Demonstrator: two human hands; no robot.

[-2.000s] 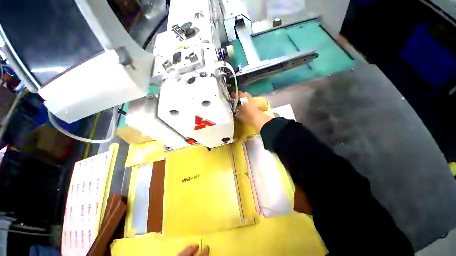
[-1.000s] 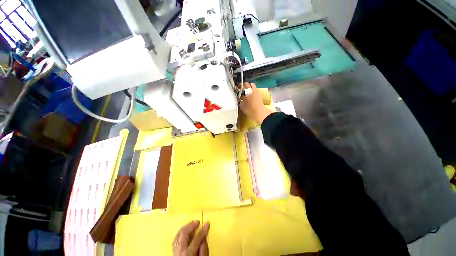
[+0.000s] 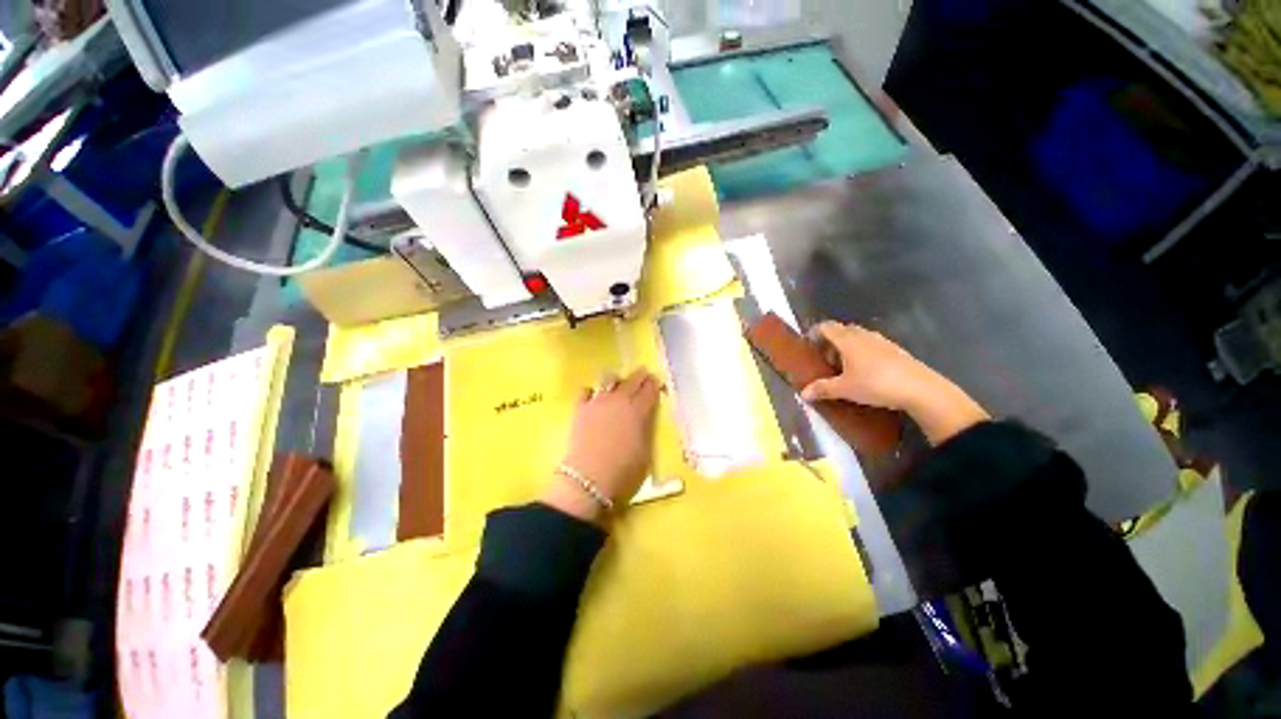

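Note:
My left hand [image 3: 615,438] lies palm down on the right part of the yellow template [image 3: 506,464], below the machine head; nothing shows in its grip. My right hand [image 3: 878,377] is at the right with thumb and fingers on a brown strip piece [image 3: 794,351]; whether it is one strip or several is unclear. Another brown strip [image 3: 422,452] lies flat in the template's left opening. The right opening [image 3: 707,386] shows a pale surface. The yellow panel [image 3: 745,562] drapes over the near table edge.
The white machine head [image 3: 562,211] stands above the work, with the control screen housing [image 3: 316,106] at upper left. Fanned brown strips [image 3: 270,555] and a printed sheet [image 3: 190,520] lie left. A metal carriage bar [image 3: 745,138] is behind. Yellow pieces [image 3: 1236,618] are at lower right.
My right hand has come back from beside the machine head to the brown strip piece at right. My left hand has moved up from the near panel onto the template. The view has shifted.

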